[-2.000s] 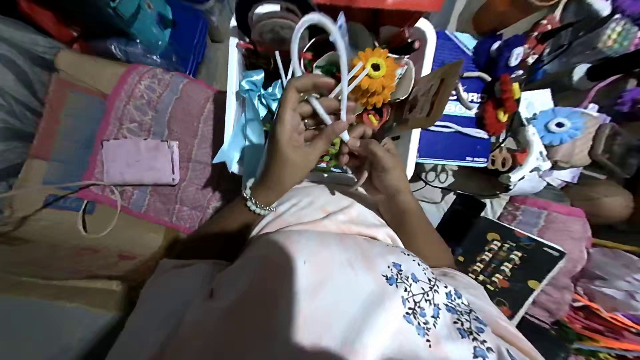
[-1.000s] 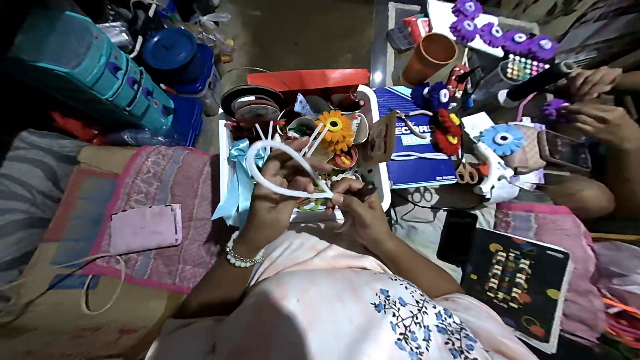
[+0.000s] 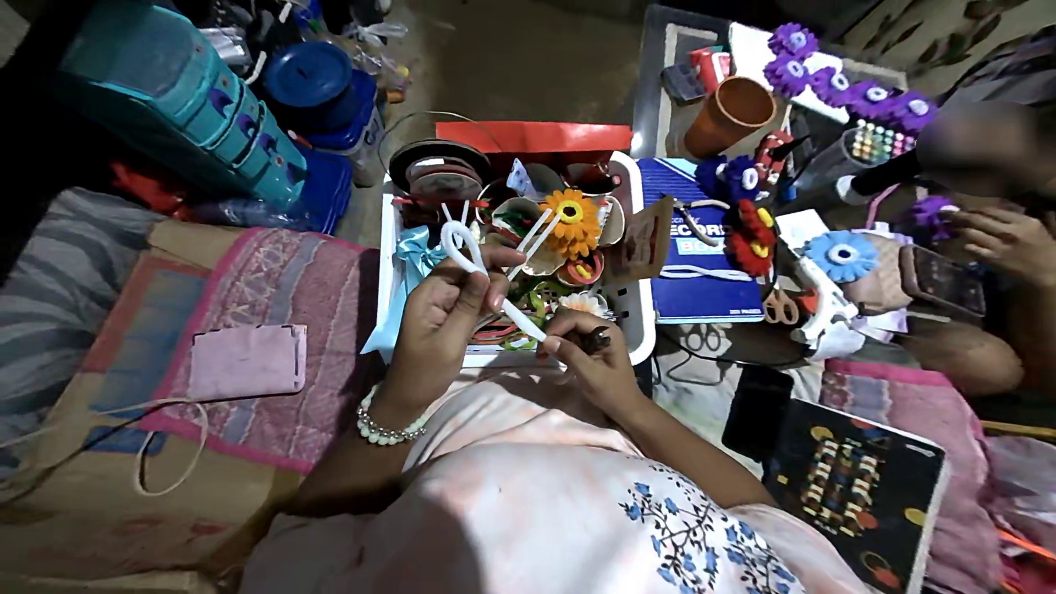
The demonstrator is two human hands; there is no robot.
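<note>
White pipe cleaners (image 3: 523, 318), bent into a narrow loop at their upper end, run between my two hands. My left hand (image 3: 450, 318) pinches them just below the loop. At their lower end my right hand (image 3: 590, 355) grips them with thumb and finger, and a small dark object shows in its curled fingers. Behind the hands stands a white plastic basket (image 3: 642, 313) with craft supplies. An orange pipe-cleaner flower (image 3: 573, 216) rises from it, and a light blue ribbon bow (image 3: 419, 252) hangs at its left side.
Right of the basket lie a blue record book (image 3: 709, 301), orange-handled scissors (image 3: 780, 307), a white glue gun (image 3: 825, 309) and a blue flower (image 3: 840, 255). Another person's hand (image 3: 1011, 243) holds a purple flower at far right. A pink pouch (image 3: 247, 361) lies left, a black phone (image 3: 757, 411) right.
The wide loop of white pipe cleaner has become smaller and narrower between my hands. My right hand now sits farther from my left along it. The view has shifted since the oldest frame.
</note>
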